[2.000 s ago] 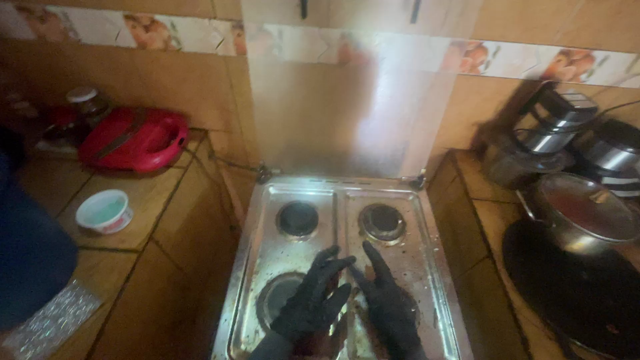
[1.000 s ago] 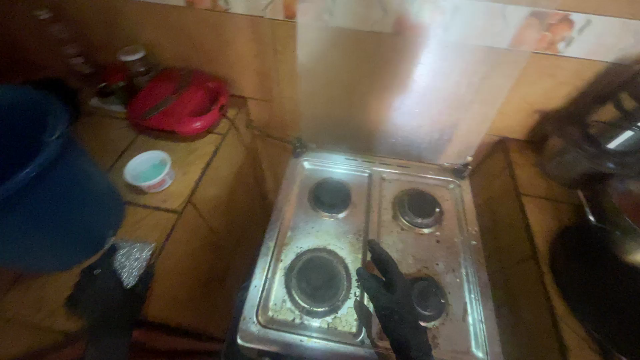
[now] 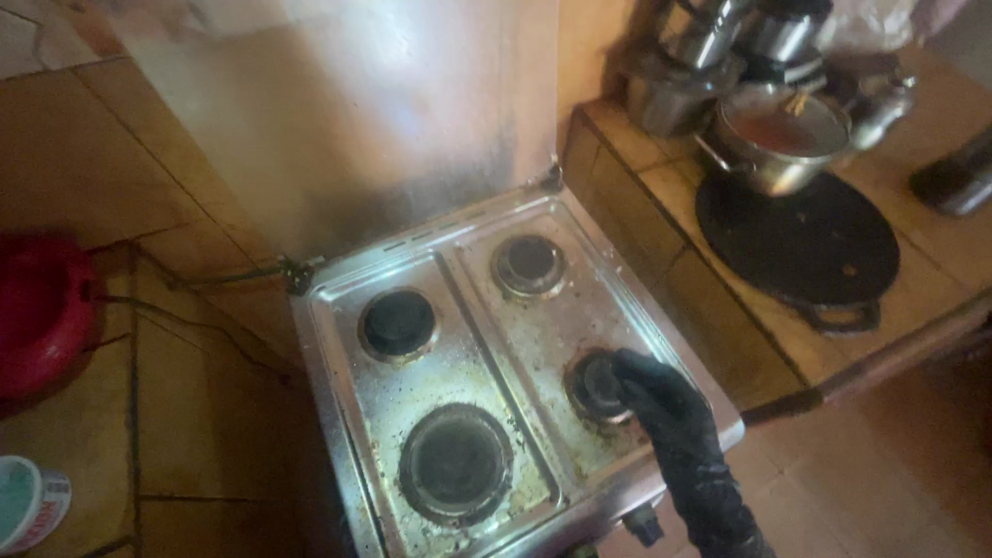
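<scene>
A stained steel gas stove top (image 3: pixel 496 349) with several burners fills the middle of the head view. My right hand (image 3: pixel 670 403), in a black glove, reaches in from the lower right, its fingertips at the front right burner (image 3: pixel 601 386); whether they grip it I cannot tell. The large front left burner (image 3: pixel 456 463), the back left burner (image 3: pixel 398 324) and the back right burner (image 3: pixel 528 265) are uncovered. Brown and yellowish grime marks the metal. A raised glass lid (image 3: pixel 403 101) stands behind. My left hand is out of view.
On the right counter are a black flat griddle (image 3: pixel 798 240), a lidded steel pot (image 3: pixel 779 143) and other pots. A red appliance (image 3: pixel 43 314) with a cable and a white tub of green paste (image 3: pixel 31 504) are on the left counter. A stove knob (image 3: pixel 643 525) projects at the front.
Both hands were over the stove at first; the left then moved to the sparkly scourer on the left counter and is now out of view. The view has swung right.
</scene>
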